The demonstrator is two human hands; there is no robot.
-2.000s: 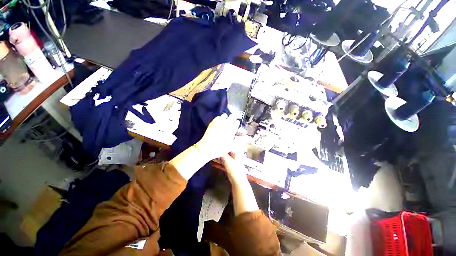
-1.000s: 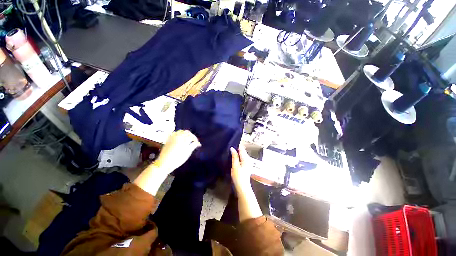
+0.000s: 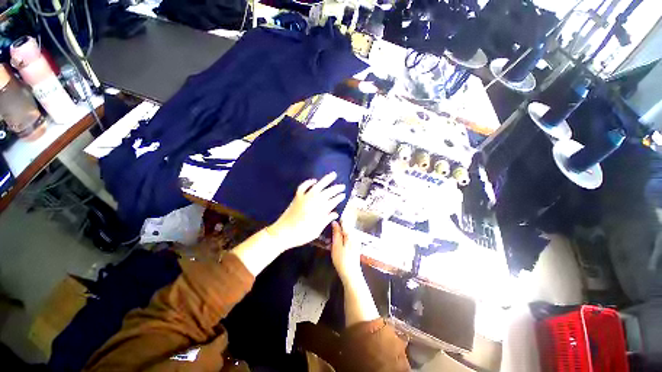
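The navy garment in work (image 3: 279,160) lies spread over the table edge at the left side of the white overlock machine (image 3: 417,134), and navy cloth hangs to the lap. My left hand (image 3: 311,211) lies on top of the garment, fingers slightly spread, pressing it near its right edge. My right hand (image 3: 344,245) is at the garment's lower right edge by the table edge, with its fingertips at the cloth; its grip is partly hidden. The needle area is hard to make out beside the cloth.
A long navy heap (image 3: 218,94) crosses the table at the left. Thread cones (image 3: 606,149) stand on white discs at the upper right. Dark scraps (image 3: 435,245) lie on the table. A red basket (image 3: 584,340) is at the lower right, and bottles (image 3: 43,76) stand at far left.
The bunched garment has been spread flatter and further left over the table. My left hand has moved right onto the cloth, closer to my right hand, which has shifted slightly down.
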